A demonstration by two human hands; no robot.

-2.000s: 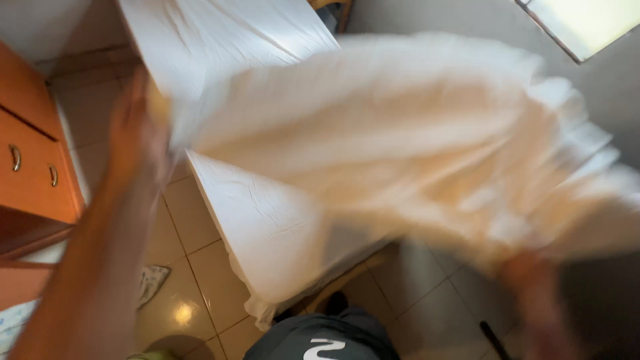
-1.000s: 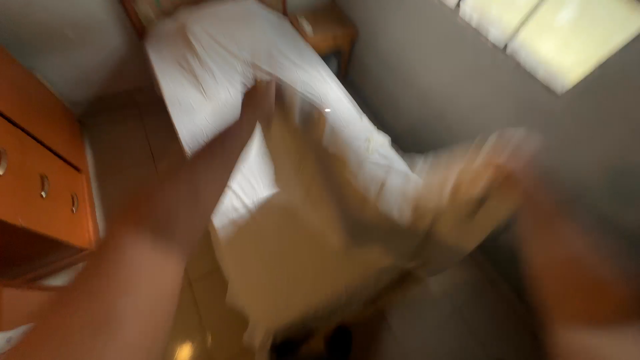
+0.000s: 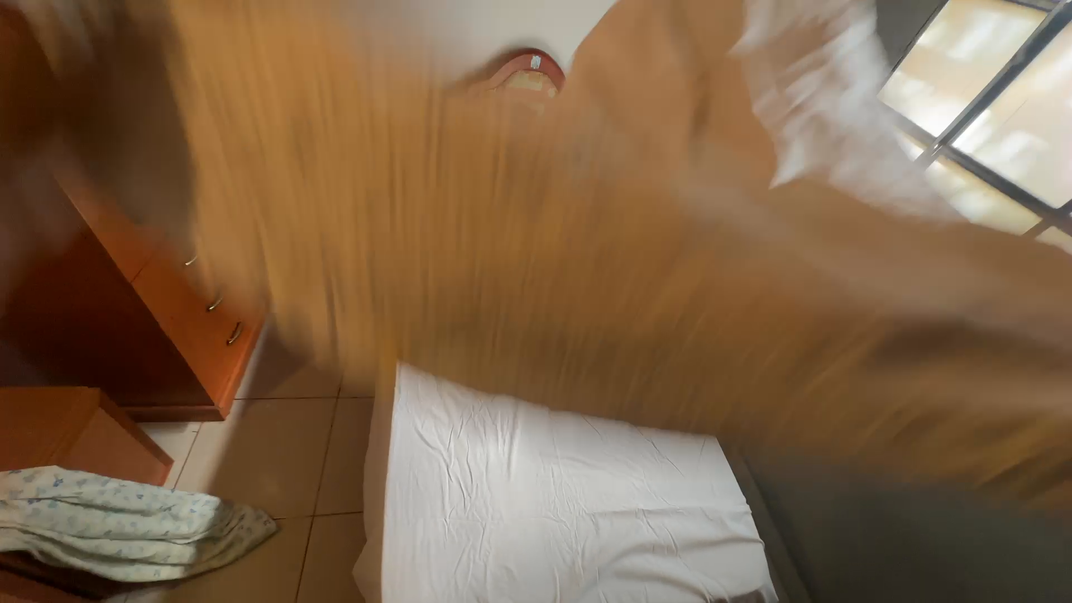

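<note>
A large sheet of cloth (image 3: 536,251), tan where shaded and white along a gathered edge, is spread in the air across most of the view and is strongly blurred. Below it lies a bed with a wrinkled white fitted sheet (image 3: 553,502), whose far part the cloth hides. Neither of my hands can be made out; blurred brown shapes at the upper left are too unclear to name. What touches the raised cloth is not visible.
An orange-brown wooden drawer unit (image 3: 193,327) stands at left on the tiled floor (image 3: 268,452). Nearer is a wooden piece of furniture (image 3: 75,427) with a floral cloth (image 3: 117,523). A barred window (image 3: 971,92) is upper right, and a curved reddish wooden piece (image 3: 536,63) shows behind the cloth.
The cloth has risen and spread from low over the bed to high across the view. Both arms, seen earlier at left and right, can no longer be made out. The view has shifted.
</note>
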